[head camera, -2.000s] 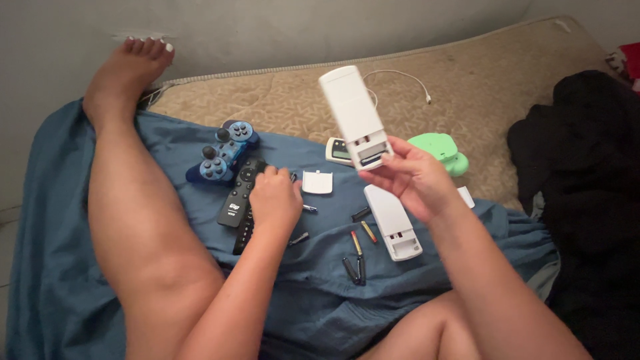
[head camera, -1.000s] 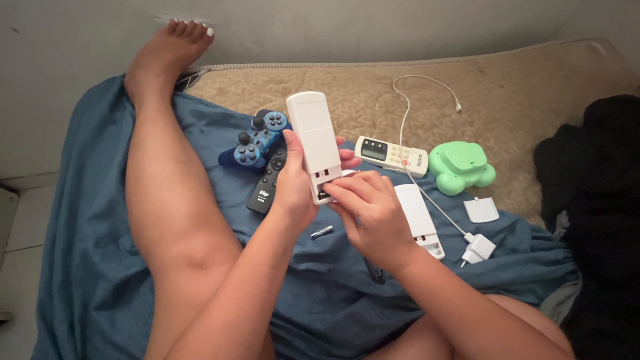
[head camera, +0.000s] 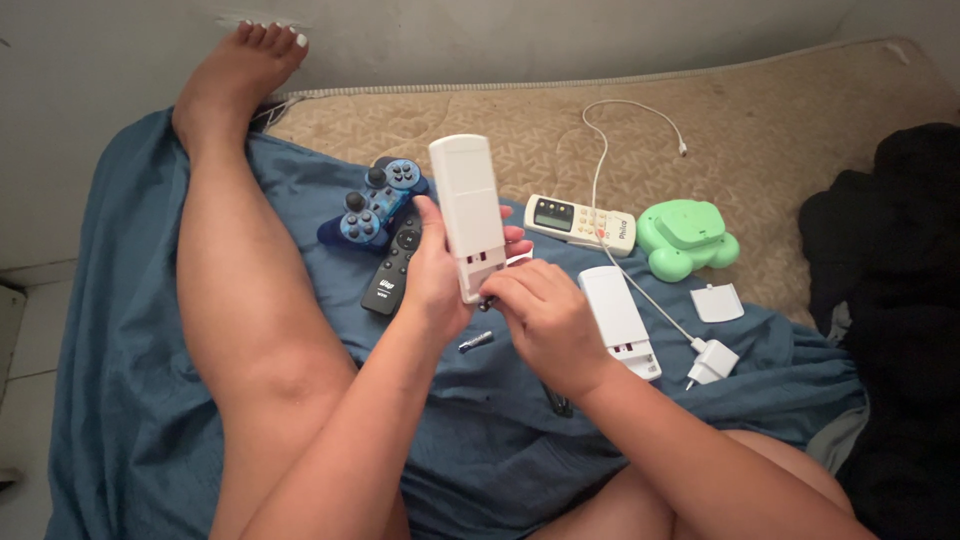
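My left hand (head camera: 442, 277) grips a white remote control (head camera: 466, 195), its back facing me and its battery compartment uncovered at the lower end. At that end my right hand (head camera: 544, 315) pinches a dark battery (head camera: 487, 303) between thumb and fingers; the battery is mostly hidden. A silver battery (head camera: 475, 342) lies on the blue sheet just below. Beside my right hand rests a second white remote control (head camera: 619, 319), back up, also with its compartment uncovered. Dark batteries (head camera: 557, 400) lie partly hidden under my right forearm.
A blue game controller (head camera: 375, 202) and a black remote (head camera: 390, 274) lie left of my hands. To the right are a Philco remote (head camera: 577, 223), a green plastic object (head camera: 686, 238), a white battery cover (head camera: 717, 302), a white charger (head camera: 712, 363) with its cable, and dark cloth (head camera: 885, 300).
The white remote has passed from my right hand to my left since two seconds ago. My right hand has moved from inside the compartment to its lower edge, where a dark battery now shows.
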